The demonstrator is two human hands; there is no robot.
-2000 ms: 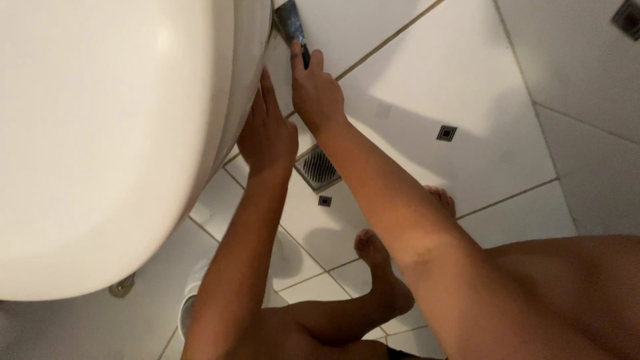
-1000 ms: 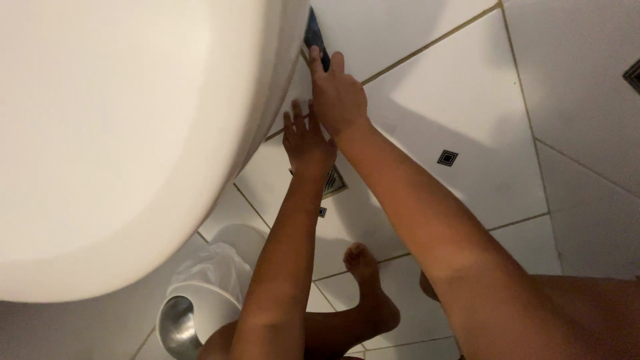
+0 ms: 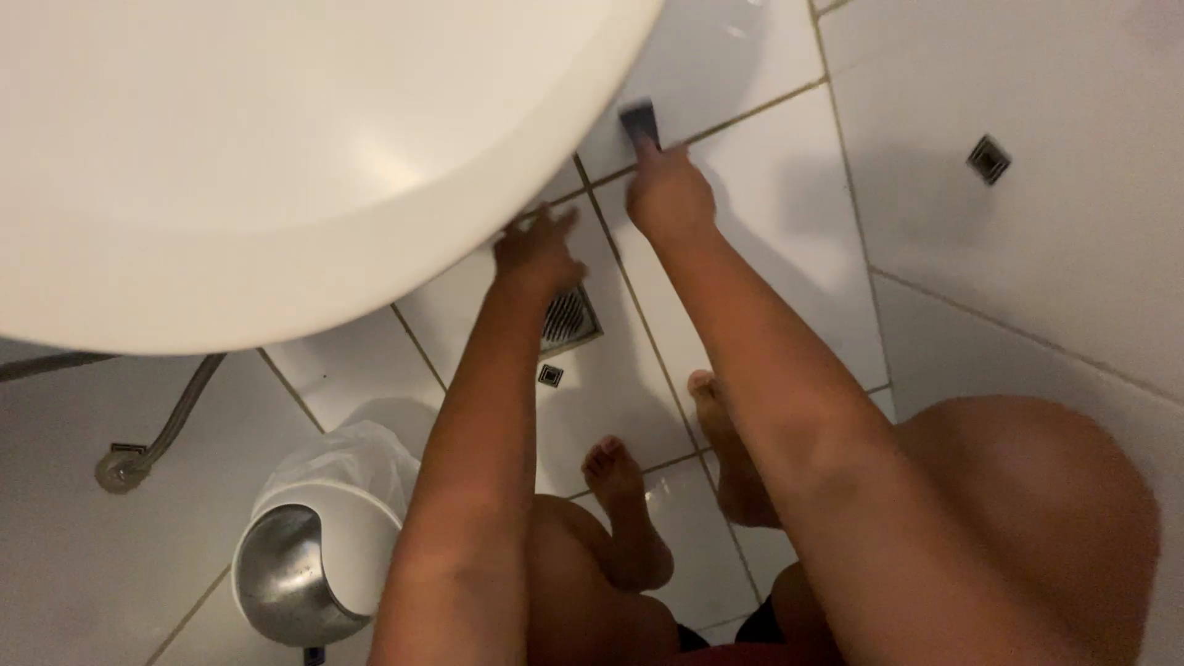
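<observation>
My right hand [image 3: 673,196] is closed around the handle of a putty knife [image 3: 639,120], whose dark, broad blade points toward the top of the view, over the white floor tiles [image 3: 749,157]. To its left, my left hand [image 3: 541,250] has its fingers spread beside the rim of a large white ceramic fixture [image 3: 305,176], probably a basin; nothing shows in it. Part of that hand may be hidden by the rim. Just below the left hand lies a metal floor drain grate [image 3: 569,319], partly covered by my forearm.
A white bin [image 3: 370,509] with a plastic liner and shiny metal inside stands at lower left. A flexible hose [image 3: 190,398] runs from a wall fitting [image 3: 122,469] to beneath the fixture. My bare feet [image 3: 618,476] rest on the tiles. A tiled wall [image 3: 1036,83] rises at right.
The hands were close together at the fixture's edge a second ago; now they are apart, the putty knife clear of the rim. The view has shifted, showing more of the bin and the hose.
</observation>
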